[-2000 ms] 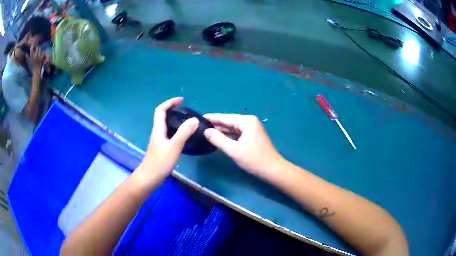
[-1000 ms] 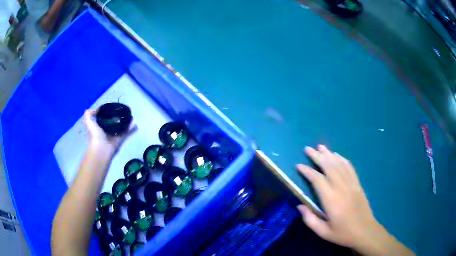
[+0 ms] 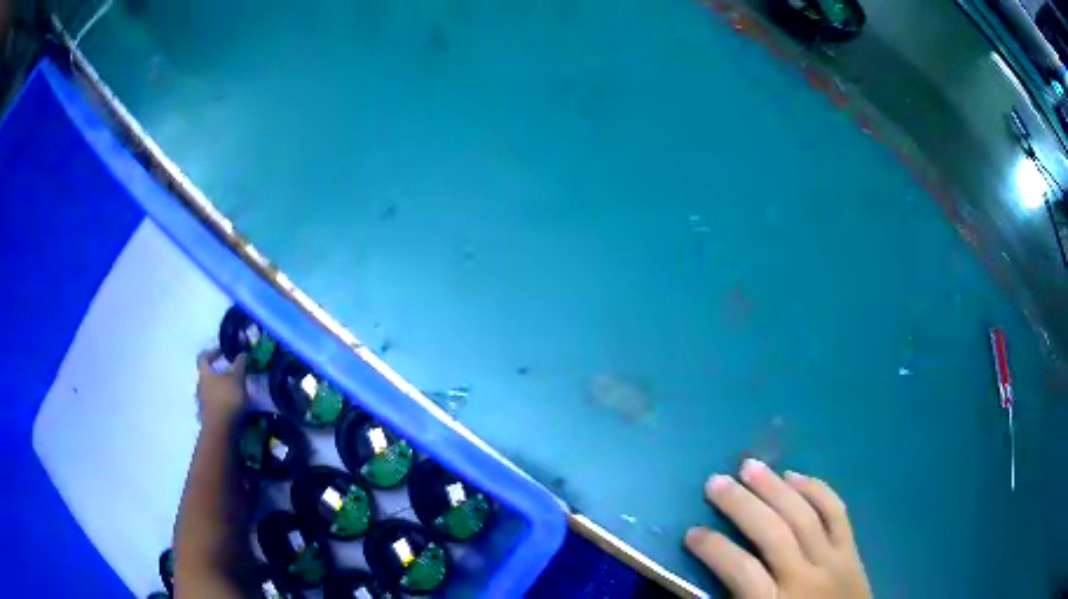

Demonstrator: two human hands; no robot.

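Note:
My left hand [image 3: 220,388] is inside the blue crate [image 3: 533,527], with its fingers at the lower edge of a round black housing [image 3: 238,334] at the row's far end by the crate wall. That housing lies open side up and shows a green board and a pale block. Several similar housings [image 3: 381,449] stand in rows beside it, boards up. The grip is partly hidden by the fingers. My right hand [image 3: 779,532] is empty, fingers apart, over the teal mat [image 3: 527,257] near its front edge, cut off by the bottom of the picture.
A red-handled screwdriver [image 3: 1001,369] lies on the mat at the right. Another black unit with green inside [image 3: 820,16] is on the dark green strip at the top right. A pale liner sheet [image 3: 123,386] lies under the housings in the crate. A dark cable is at the right rim.
My left hand has lowered the held housing into the crate, at the end of the row by the bench-side wall. The view has shifted; my right hand is still over the mat.

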